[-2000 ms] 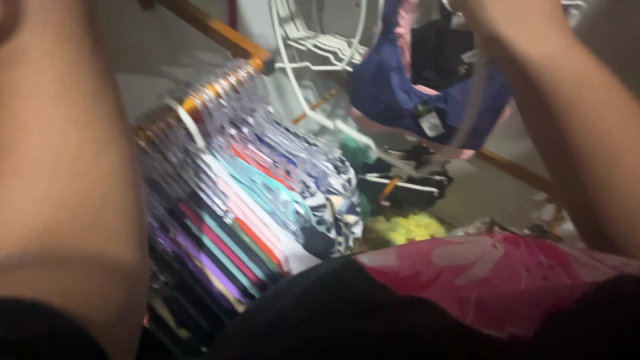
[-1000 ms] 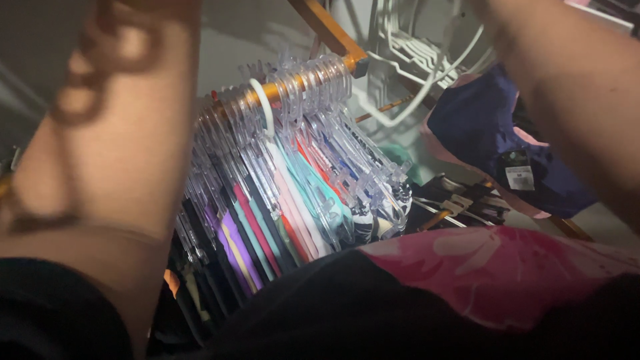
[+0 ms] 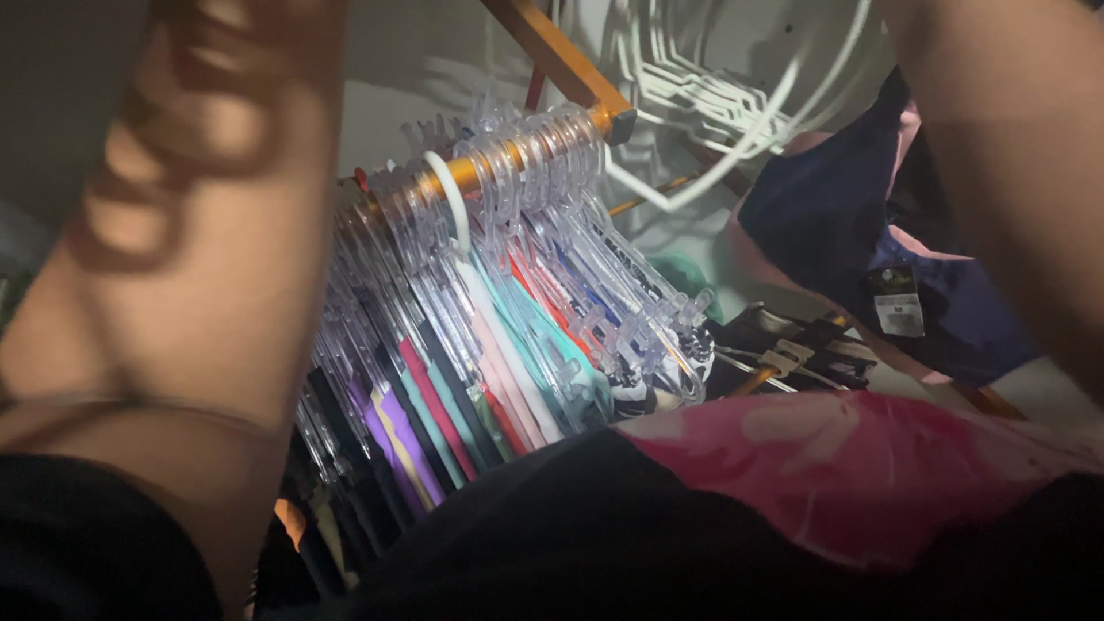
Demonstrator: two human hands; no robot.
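Observation:
Both my forearms reach up past the top edge of the head view, so my left hand and my right hand are out of sight. Beside my right forearm is a navy garment (image 3: 819, 207) with pink lining and a hanging tag (image 3: 897, 300); what supports it is hidden. White hangers (image 3: 707, 99) are bunched at the upper right, left of that forearm. Between my arms, many clear plastic hangers (image 3: 535, 164) and a white hanger hook (image 3: 450, 194) hang on an orange-brown rail (image 3: 466, 172), carrying folded garments in teal, pink, red, purple and black (image 3: 423, 397).
The rail's angled support bar (image 3: 561, 52) runs to the top edge. Behind the navy garment, dark garments with clips (image 3: 785, 355) hang lower down. A green item (image 3: 677, 276) lies behind the clear hangers. My black and pink floral clothing (image 3: 845, 466) fills the lower foreground.
The view has shifted, and the rail sits further right than two seconds ago. The navy garment has turned and sits lower beside my right forearm. Both hands stay out of sight.

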